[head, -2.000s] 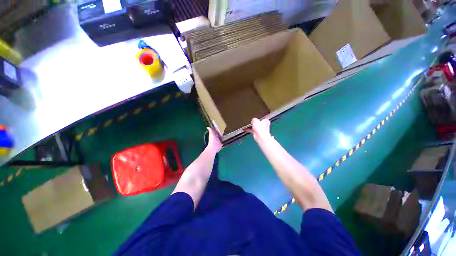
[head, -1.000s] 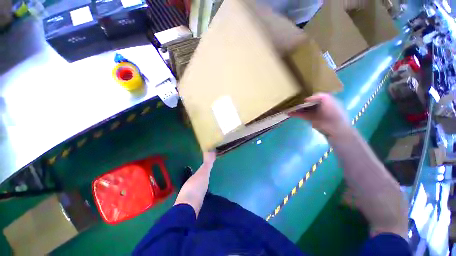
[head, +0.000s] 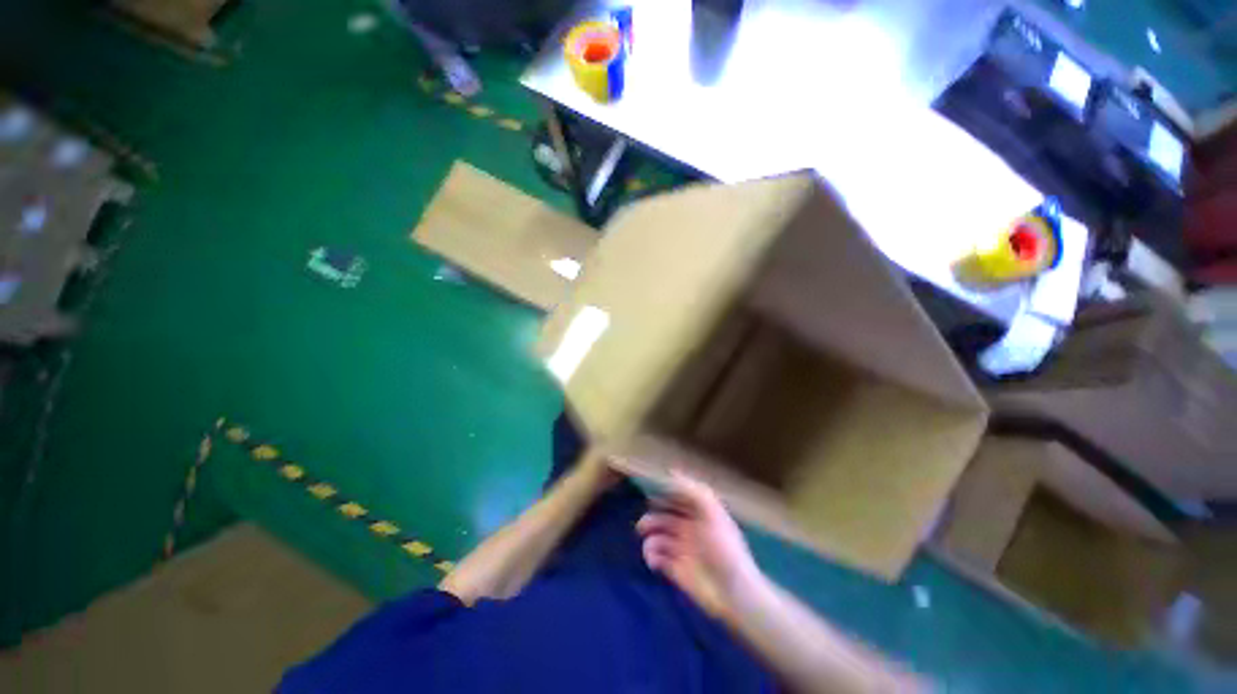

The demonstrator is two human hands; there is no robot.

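A large open brown shipping carton [head: 705, 292] is held tilted in front of me, its opening facing right and towards me. A white label shows on its left side. My left hand [head: 597, 472] is at the carton's near lower corner, its fingers mostly hidden by the cardboard. My right hand [head: 699, 542] is just beside it at the near edge, fingers curled and fingertips at the cardboard. The view is blurred.
The metal-topped bench [head: 895, 122] holds black product boxes [head: 1045, 102] and two yellow tape rolls, right [head: 997, 260] and left [head: 587, 79]. A brown carton [head: 495, 231] lies on the floor. Another open carton [head: 1058, 529] and cardboard stacks [head: 1085, 353] are at right.
The view has swung left. The carton was lifted, turned and carried left from beside the stacked cardboard. My right hand has moved from its far edge to near my left hand.
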